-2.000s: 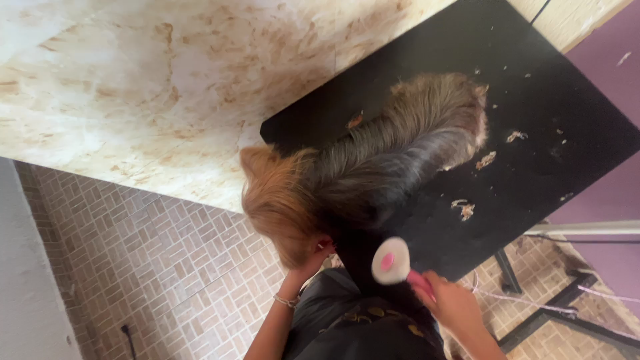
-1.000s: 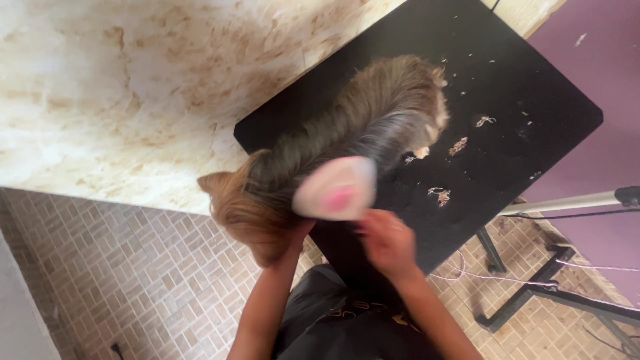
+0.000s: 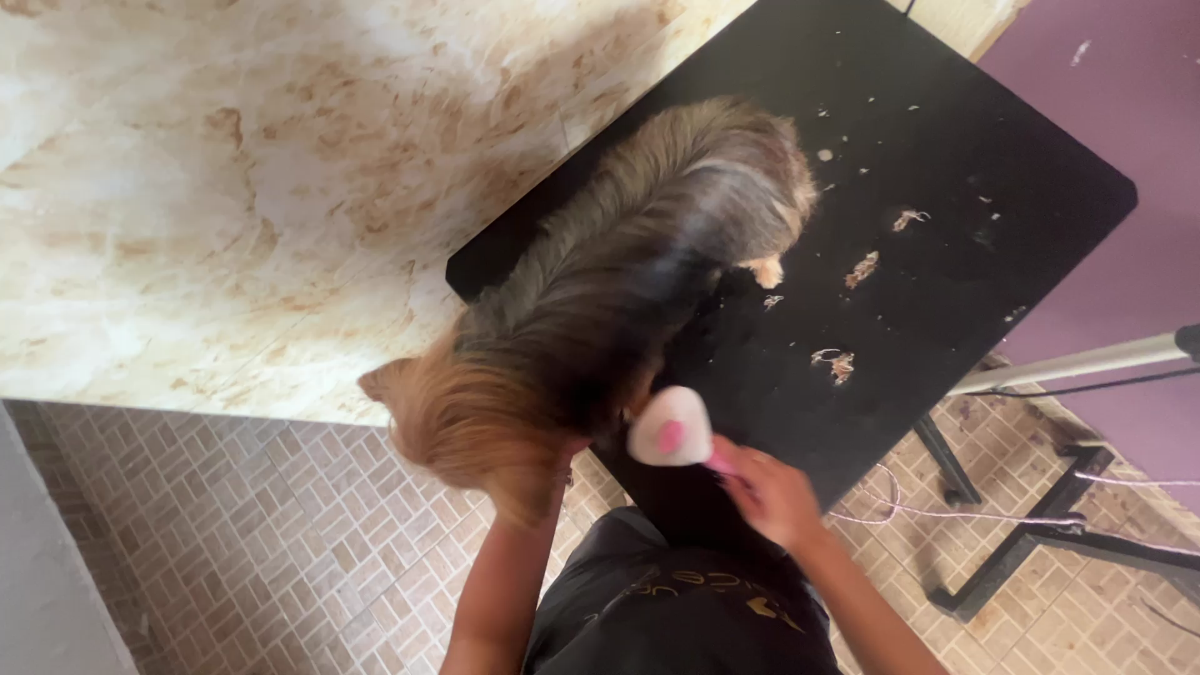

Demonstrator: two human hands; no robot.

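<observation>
A long-haired small dog (image 3: 609,253), dark on the back and reddish-brown on the head, stands on a black grooming table (image 3: 956,253). Its head reaches past the table's near left edge. My right hand (image 3: 773,492) is closed around the pink handle of a white and pink pet brush (image 3: 670,427), which is beside the dog's front end, below its chest. My left hand (image 3: 574,448) is under the dog's head and neck, mostly hidden by hair, so its fingers and grip cannot be made out.
Loose tufts of hair (image 3: 834,366) lie on the table to the right of the dog. A marbled wall (image 3: 281,187) runs along the table's left side, a purple wall (image 3: 1106,112) along the right. A white pole (image 3: 1078,364), black metal legs (image 3: 1022,544) and a pink cord (image 3: 966,514) are at lower right.
The brush in my right hand was over the dog's shoulder a second ago and is now off the coat, lower and to the right. My left hand stays at the dog's head.
</observation>
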